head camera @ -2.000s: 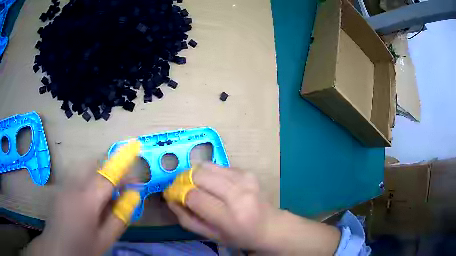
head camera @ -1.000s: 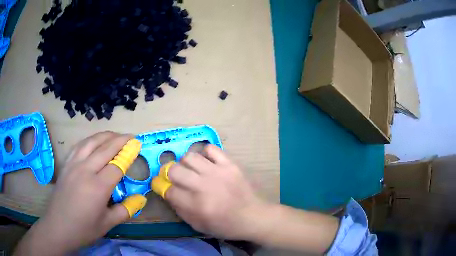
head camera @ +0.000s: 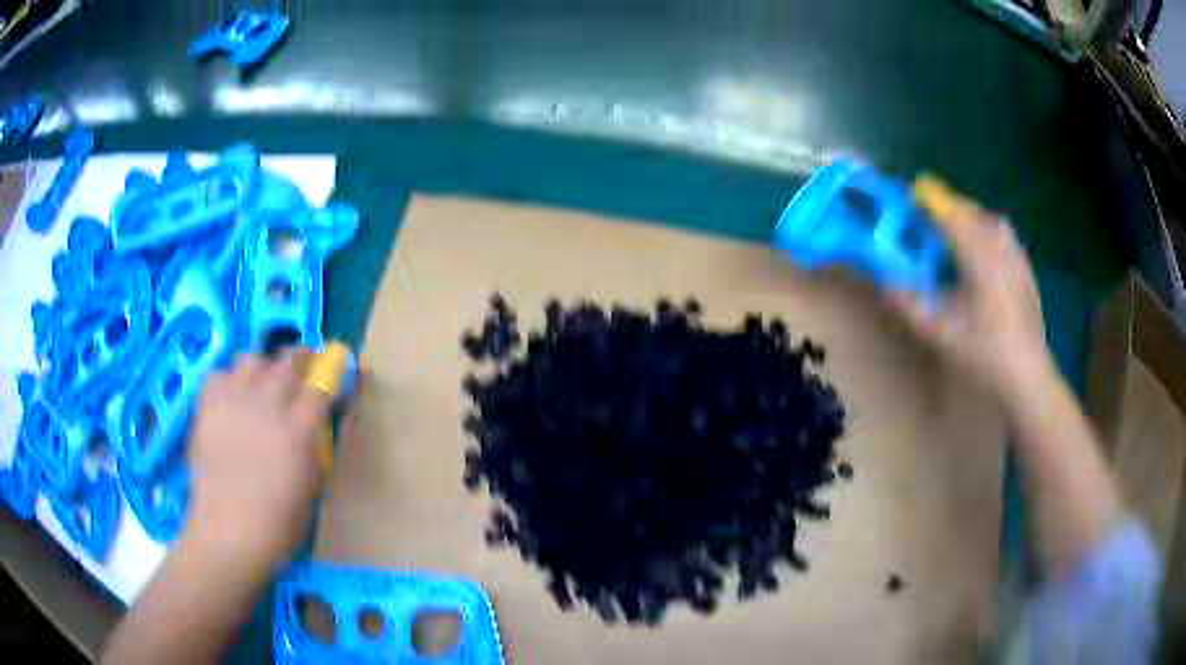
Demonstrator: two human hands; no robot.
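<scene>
My right hand, with a yellow finger cot, is at the upper right and holds a blue controller grip shell over the far right corner of the cardboard sheet. My left hand, blurred, is at the right edge of the pile of blue shells. A bit of blue shows beside its yellow cot; whether it grips a shell cannot be told. Another blue shell lies at the near edge, partly cut off by the frame. A large heap of black pads lies on the cardboard.
A white sheet lies under the blue pile. Loose blue shells lie on the green bench at the far left. A stray black pad is right of the heap. An open cardboard box stands at the right edge.
The view has shifted to show the far bench. My hands have moved apart: the right has carried a shell to the far right, the left has moved to the blue pile.
</scene>
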